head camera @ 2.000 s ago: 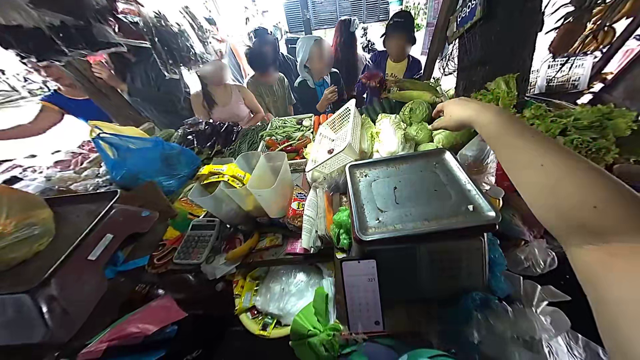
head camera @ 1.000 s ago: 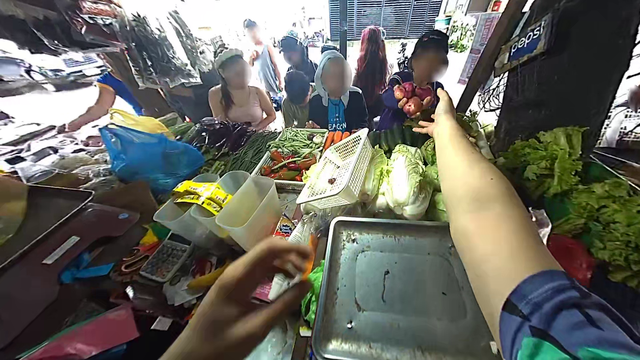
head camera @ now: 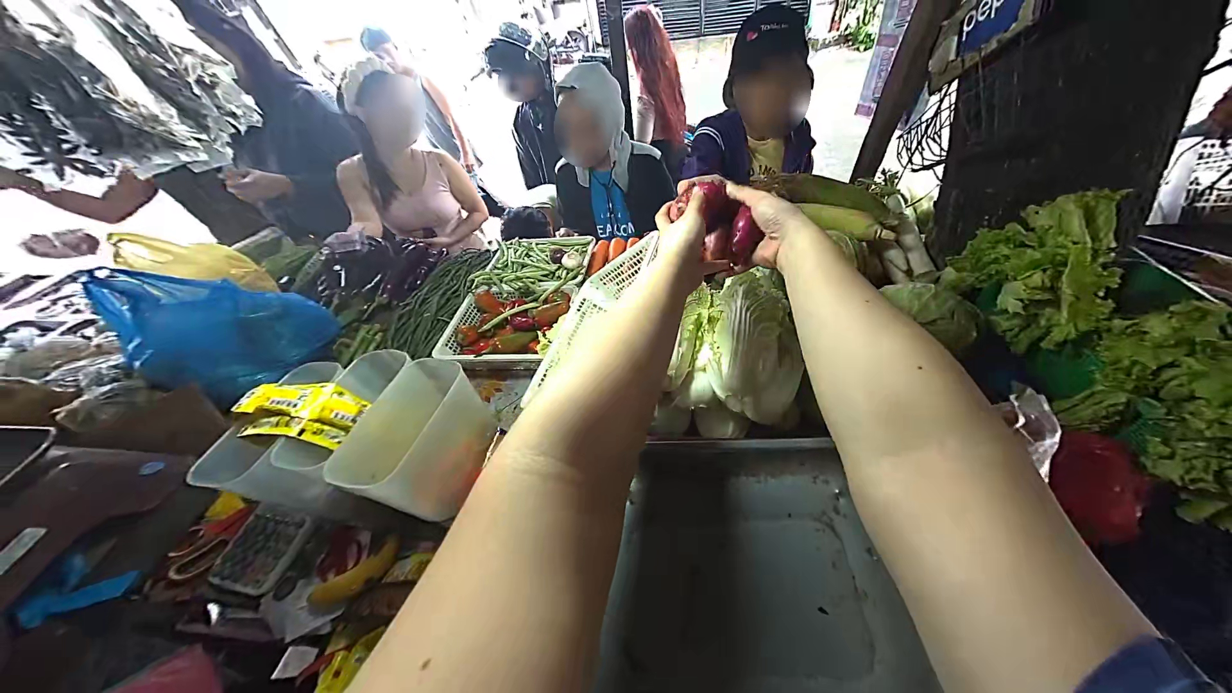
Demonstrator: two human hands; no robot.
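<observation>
Both my arms reach forward across the stall. My left hand (head camera: pixel 681 223) and my right hand (head camera: pixel 778 223) are cupped around several red onions (head camera: pixel 717 219), above the napa cabbages (head camera: pixel 746 346). A person in a dark cap stands just behind the onions; whether that person's hands touch them I cannot tell. Beneath my forearms lies the metal pan of a weighing scale (head camera: pixel 741 568). My left forearm partly hides a white plastic basket (head camera: pixel 587 308).
Clear plastic bins (head camera: pixel 414 433) with yellow packets stand left of the pan. Beyond are a tray of peppers and beans (head camera: pixel 515 332) and a blue plastic bag (head camera: pixel 207 322). Leafy lettuce (head camera: pixel 1049 269) and a dark post (head camera: pixel 1049 115) are at right. Several people stand across the stall.
My left hand has moved from above the near side of the stall out to the onions. The onions were by the person in the dark cap; both my hands are now around them.
</observation>
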